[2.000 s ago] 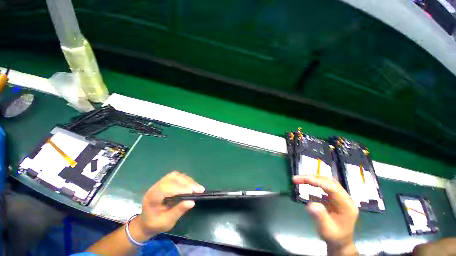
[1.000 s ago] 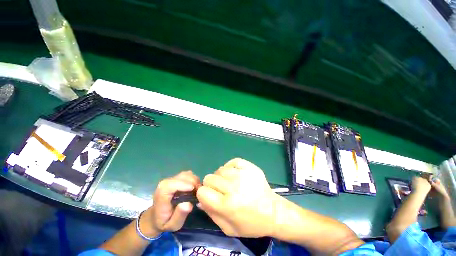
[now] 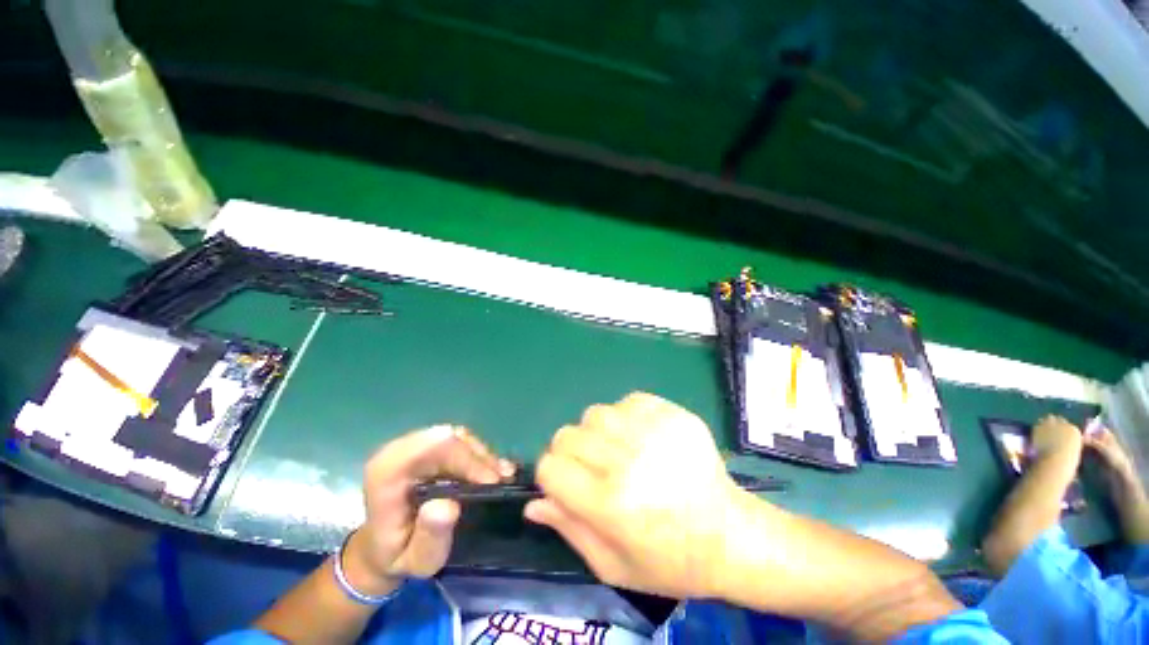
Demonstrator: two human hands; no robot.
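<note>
A thin black tablet unit (image 3: 485,489) is held nearly edge-on above the bench's front edge. My left hand (image 3: 422,504) grips its left end between thumb and fingers. My right hand (image 3: 630,485) is closed over its long edge near the middle, fingertips at the edge close to my left fingers. The unit's right end shows past my right wrist. Most of the unit's face is hidden by its tilt and my right hand. I cannot tell whether a small part is at my right fingertips.
An open tablet unit (image 3: 95,416) lies at left, below a pile of black frame strips (image 3: 189,284). Two overlapping stacks of tablet units (image 3: 796,378) stand at right. A neighbouring worker's hands (image 3: 1052,454) are over another unit at far right. A white strip (image 3: 504,296) runs behind.
My right hand, first apart from the unit and open, has come across onto its edge. In the last second it has moved slightly right along the edge. The neighbour's hands have come over their unit.
</note>
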